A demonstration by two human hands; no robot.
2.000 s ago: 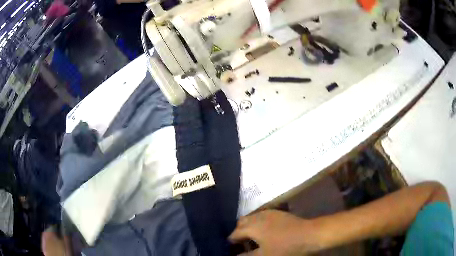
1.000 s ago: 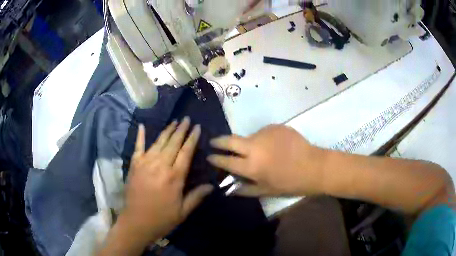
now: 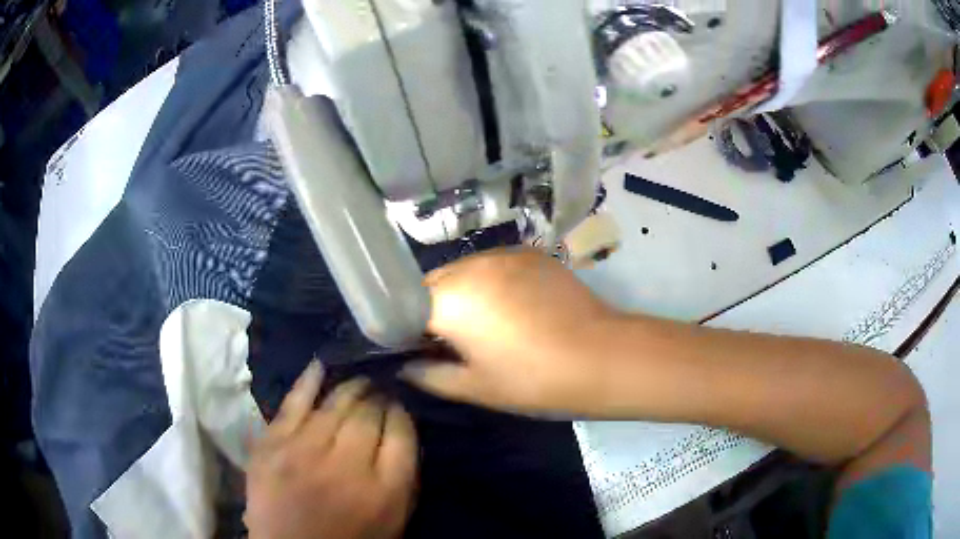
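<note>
The dark navy waistband (image 3: 484, 463) lies on the machine bed and runs up under the sewing machine head (image 3: 421, 84). The grey-blue garment body (image 3: 105, 347) spreads out at the left, with a white cloth flap (image 3: 205, 390) on it. My left hand (image 3: 335, 463) is at the bottom centre with its fingertips curled on the navy cloth. My right hand (image 3: 505, 332) is close below the needle area, its fingers on the cloth and partly behind the lamp bar. The snips are not visible. The needle area (image 3: 516, 211) is partly hidden.
A thick grey lamp bar (image 3: 358, 232) hangs beside my right hand. A loose dark strip (image 3: 681, 198) and a small dark scrap (image 3: 781, 251) lie on the bed. Dark looped scissors (image 3: 766, 147) lie by the machine base. A beige block (image 3: 593, 240) is beside the needle.
The view has moved closer to the machine head. My right hand has moved up to the needle area, and my left hand is now lower with curled fingers. The snips have gone from sight.
</note>
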